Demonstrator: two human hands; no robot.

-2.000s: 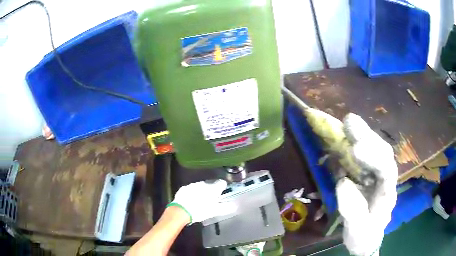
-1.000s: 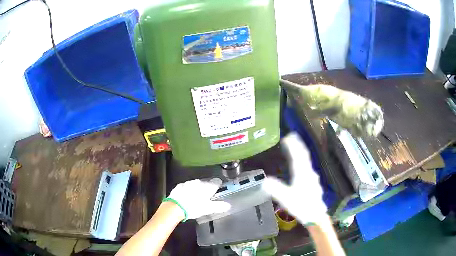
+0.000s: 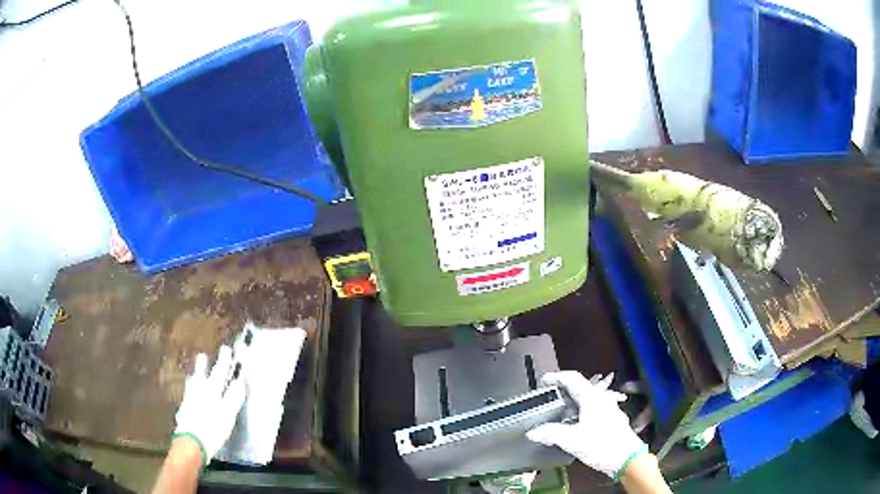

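My right hand (image 3: pixel 596 421), in a white glove, grips the right end of a silver-grey sheet-metal panel (image 3: pixel 482 434) and holds it over the front of the slotted machine table (image 3: pixel 482 371). My left hand (image 3: pixel 208 409), also gloved, lies on the left edge of a second panel (image 3: pixel 270 391) on the left bench; whether its fingers are closed on it is unclear. The tap chuck (image 3: pixel 493 334) stands under the green machine head (image 3: pixel 502 212), behind the held panel and apart from it.
The wrapped feed handle (image 3: pixel 719 214) points right from the head. More panels (image 3: pixel 722 314) lean at the right bench (image 3: pixel 815 222). Large blue bins (image 3: pixel 217 145) stand behind. A yellow-edged switch box (image 3: pixel 351 276) is left of the head. A grey plastic rack (image 3: pixel 24 374) is at far left.
The panel has come out from under the chuck toward me, now in my right hand, which let go of the feed handle. My left hand has moved from that panel to the left bench.
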